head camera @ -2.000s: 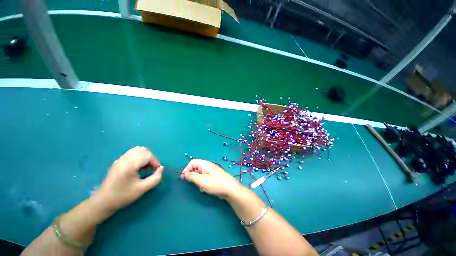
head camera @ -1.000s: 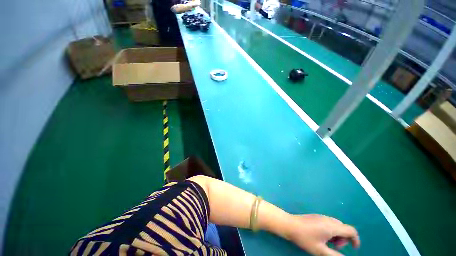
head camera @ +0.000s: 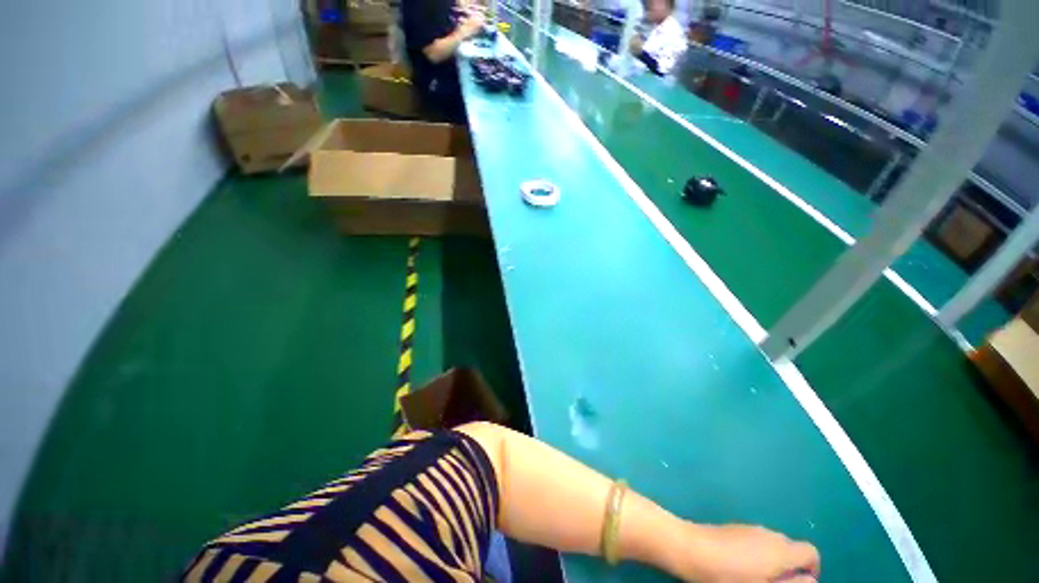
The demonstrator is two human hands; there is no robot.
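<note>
My left hand [head camera: 752, 555], with a gold bangle on the wrist, is low in the picture near the bottom edge, over the blue-green bench [head camera: 638, 342]. Its fingers are curled and partly cut off by the edge, and I cannot tell whether they hold anything. My right hand is out of the picture. A white tape roll [head camera: 540, 194] lies flat farther up the bench. One black unit [head camera: 703, 190] is on the green conveyor belt [head camera: 758, 245].
A metal post [head camera: 889, 216] stands at the white rail [head camera: 712, 285]. Open cartons [head camera: 393, 214] are on the floor left of the bench, a smaller one [head camera: 453, 399] near my elbow. A person [head camera: 433, 51] stands by a black heap [head camera: 499, 75]. Another person [head camera: 661, 43] is beyond the belt.
The view has swung left along the bench, and the wire pile and my right hand have left the picture. My left hand sits lower, its fingers more curled than one second ago.
</note>
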